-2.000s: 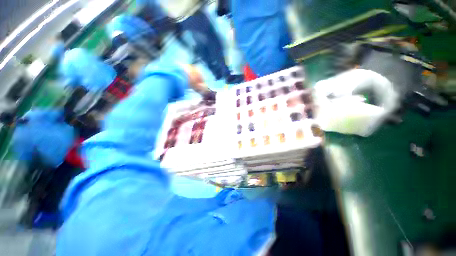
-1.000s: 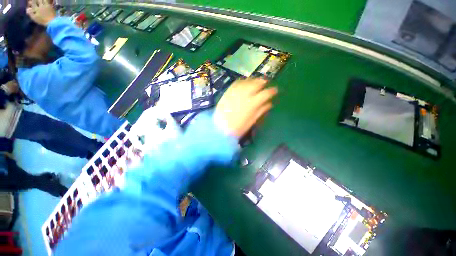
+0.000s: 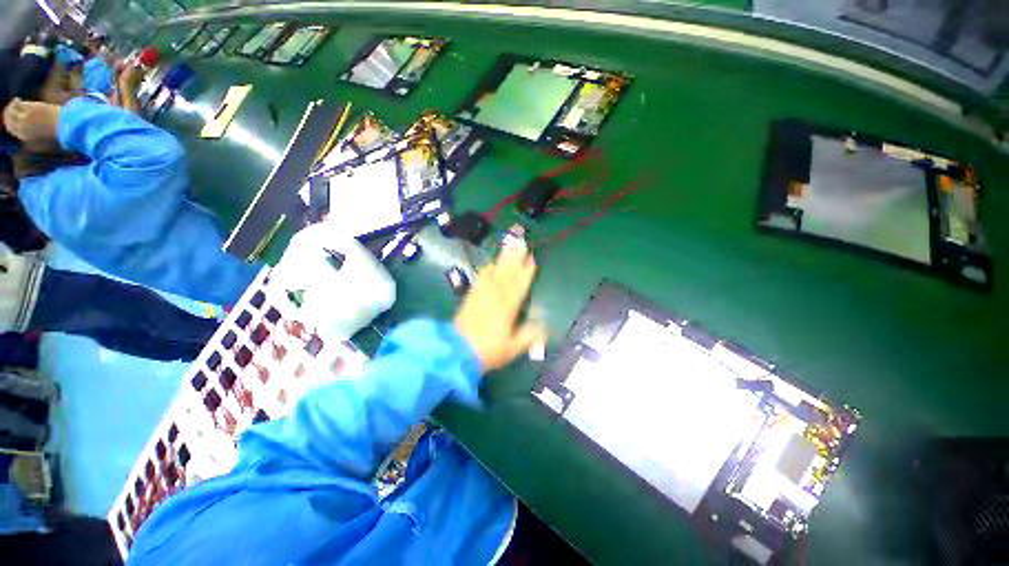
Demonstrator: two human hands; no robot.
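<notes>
My left hand [image 3: 500, 310] reaches over the green mat, fingers near small black speakers [image 3: 539, 197] with thin red wires. More small black and silver pieces lie just left of the fingertips. The fingers are blurred, and I cannot tell whether they touch or hold a piece. A tablet assembly [image 3: 675, 415] with a bright pale panel lies right of the hand, its board at the lower right. The white component tray [image 3: 227, 387] with dark pieces and red wires is at lower left, partly behind my sleeve. My right hand is not in view.
More opened tablets lie at the back [image 3: 537, 100] and right [image 3: 880, 205]. Several are stacked at left [image 3: 371, 199]. A white roll [image 3: 332, 282] sits by the tray. A person in a blue smock [image 3: 122, 188] is at far left. A dark fan [image 3: 979, 503] is at lower right.
My left hand has moved back left and down from near the back tablet. Small black speakers with red wires now show on the mat beyond it. The view has shifted slightly.
</notes>
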